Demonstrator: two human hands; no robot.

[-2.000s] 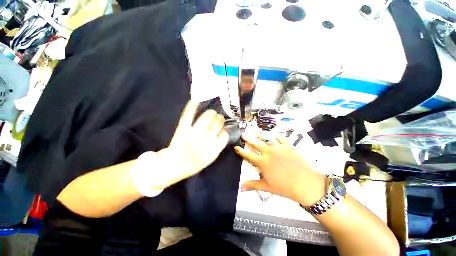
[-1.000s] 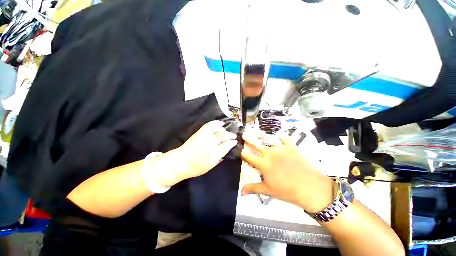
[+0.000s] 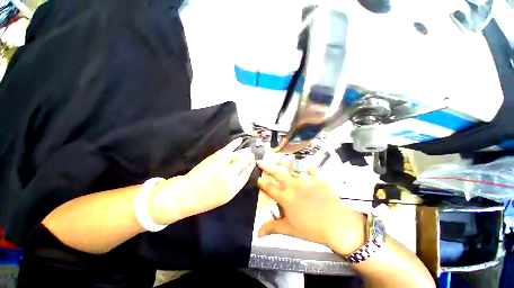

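Note:
A large black garment piece (image 3: 129, 118) spreads over the left of the white table and down over the lap. My left hand (image 3: 217, 174) lies on it, fingers pinching the cloth edge just left of the presser foot (image 3: 260, 138). My right hand (image 3: 304, 205) is flat on the table at the cloth's right edge, fingertips on the edge below the presser foot, fingers slightly spread. The white sewing machine head (image 3: 394, 67) with a blue stripe stands above the hands. The needle point is too blurred to tell.
Black fabric scraps (image 3: 352, 154) lie right of the needle area. A clear plastic bag (image 3: 470, 177) is at the right. An open brown-rimmed box (image 3: 429, 239) stands at the right table edge. A measuring tape (image 3: 304, 263) runs along the front edge.
The view has shifted closer to the machine. Both hands stay at the cloth edge by the presser foot; my left fingers have changed their hold slightly.

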